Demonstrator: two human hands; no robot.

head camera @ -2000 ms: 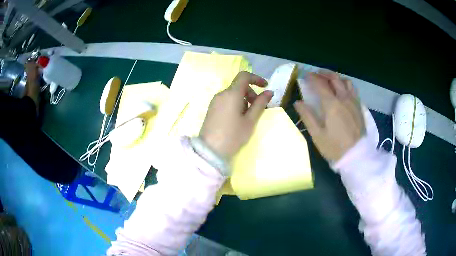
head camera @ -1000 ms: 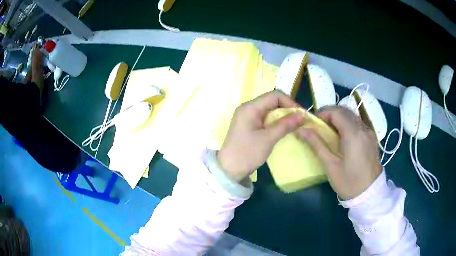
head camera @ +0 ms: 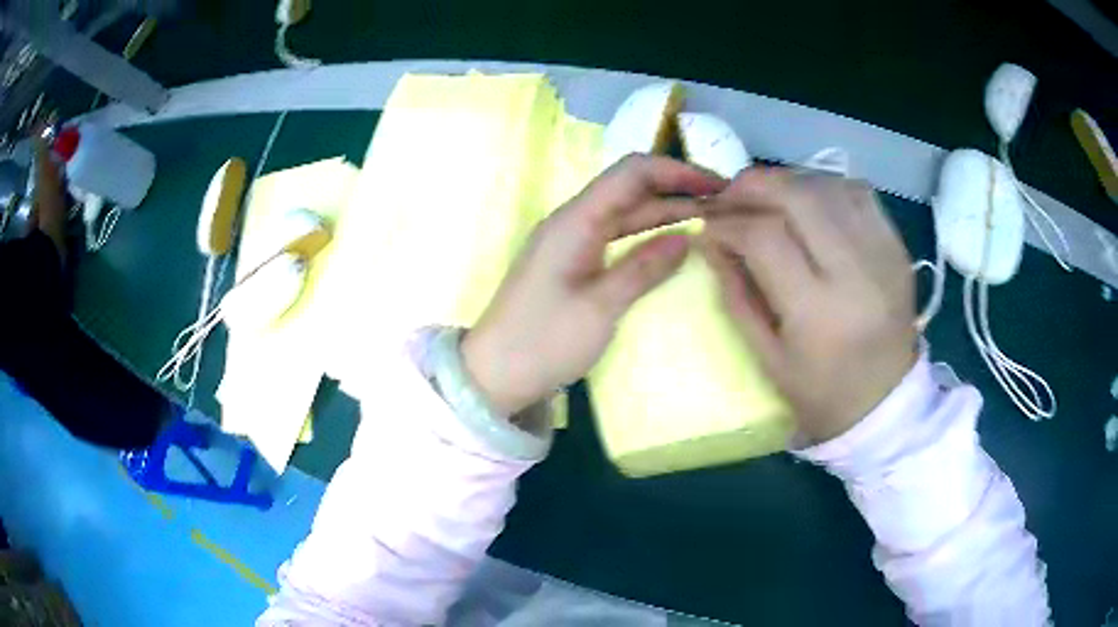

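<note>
My left hand and my right hand meet at the top edge of a bent pale-yellow backing sheet. My left hand pinches the sheet's upper left edge; my right fingers are bent over its top edge and are blurred. No sticker can be made out at the fingertips. A thick stack of pale-yellow sheets lies left of my hands. Two white handheld units, one with its yellow face on edge and one beside it, stand just behind my fingers, partly hidden.
A pair of white units with looped cords lies at the right. Units with cords lie on a narrow sheet pile at the left. A grey rail runs behind the stack. A bottle, a person's dark sleeve and a blue stool are far left.
The view has shifted, so the units and stack appear further left. My hands have come closer together over the sheet's top edge, and my right hand now covers more of the units behind.
</note>
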